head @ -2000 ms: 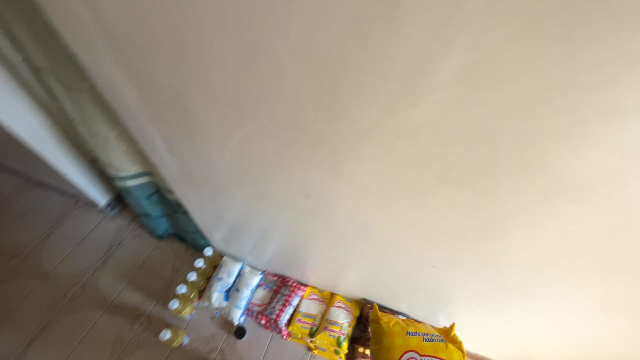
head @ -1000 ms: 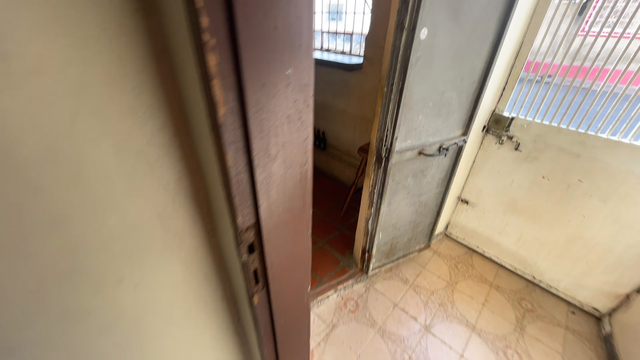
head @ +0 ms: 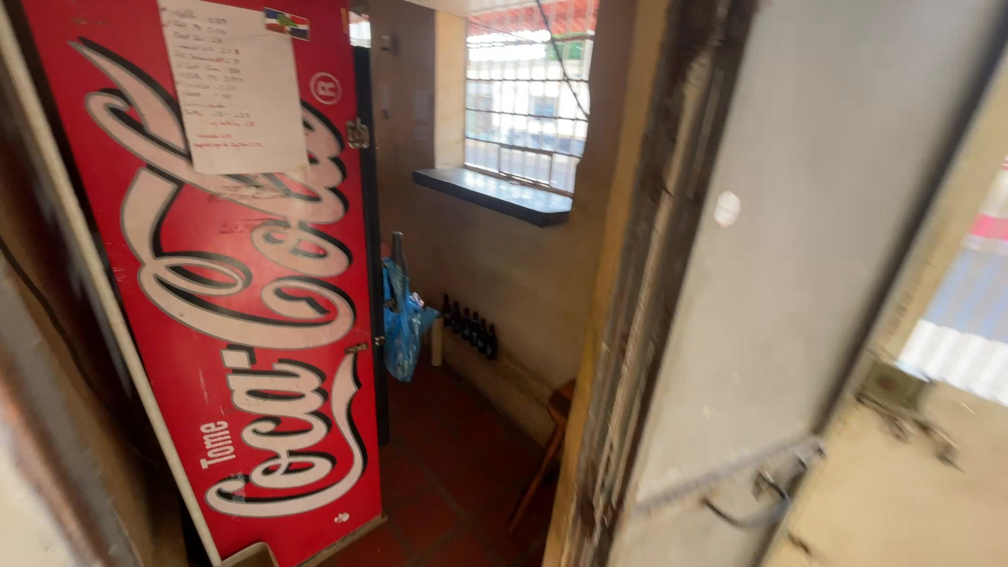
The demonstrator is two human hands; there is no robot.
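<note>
Neither my left hand nor my right hand shows in the head view. A tall red Coca-Cola refrigerator (head: pixel 236 315) stands at the left, its side facing me. A sheet of paper with handwriting (head: pixel 236 94) is stuck to its upper part, beside a small flag sticker (head: pixel 287 24). Behind the refrigerator hangs a blue plastic bag (head: pixel 403 339). Several dark bottles (head: pixel 470 327) stand in a row along the far wall. What either hand holds or touches is hidden from view.
A barred window (head: pixel 526 102) has a dark sill (head: pixel 496 195). Part of a wooden stool (head: pixel 551 441) stands by the doorway frame (head: pixel 654 236). A grey metal door (head: pixel 732 276) with a bolt (head: pixel 768 484) is at the right. The floor (head: pixel 441 488) has reddish tiles.
The view has swung from a pale surface with packaged goods and oil bottles on the floor, past a brown door frame, to the room with the red refrigerator.
</note>
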